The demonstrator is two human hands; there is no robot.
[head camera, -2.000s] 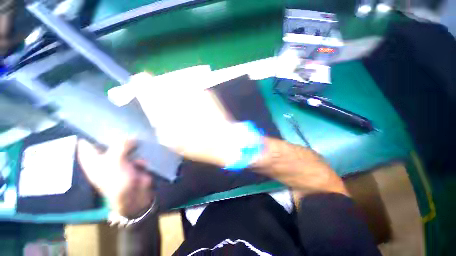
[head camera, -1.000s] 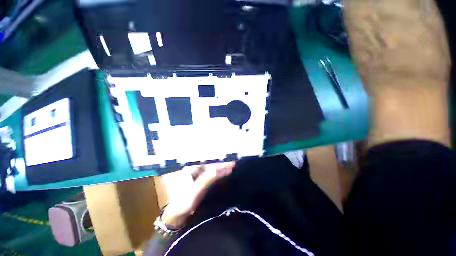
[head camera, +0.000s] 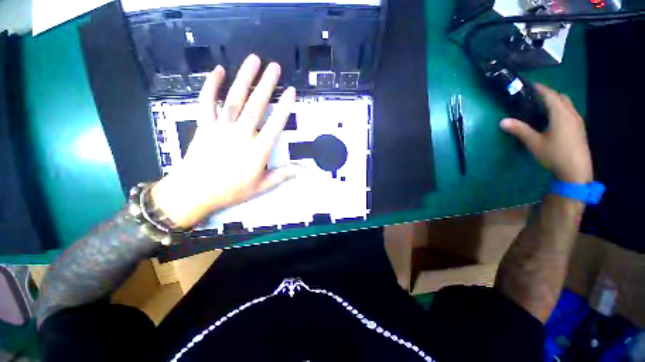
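Observation:
The laptop-like housing lies opened on a black mat. Its near half is a silver-white metal plate with square cutouts and one round keyhole-shaped cutout; its far half is a black panel. My left hand lies flat over the plate's left part with fingers spread, fingertips reaching the dark hinge strip, and holds nothing. My right hand is at the bench's right side, closed around the black corded electric screwdriver, which lies low over the green bench.
Tweezers lie right of the mat. A pale screw feeder with red digits stands at the top right. A black cable loops beside it. Open brown cardboard boxes are below the bench edge. A white sheet edge shows at top left.
My left hand has moved from below the bench edge up onto the plate. My right hand has moved away from the camera and taken hold of the screwdriver. The view has shifted.

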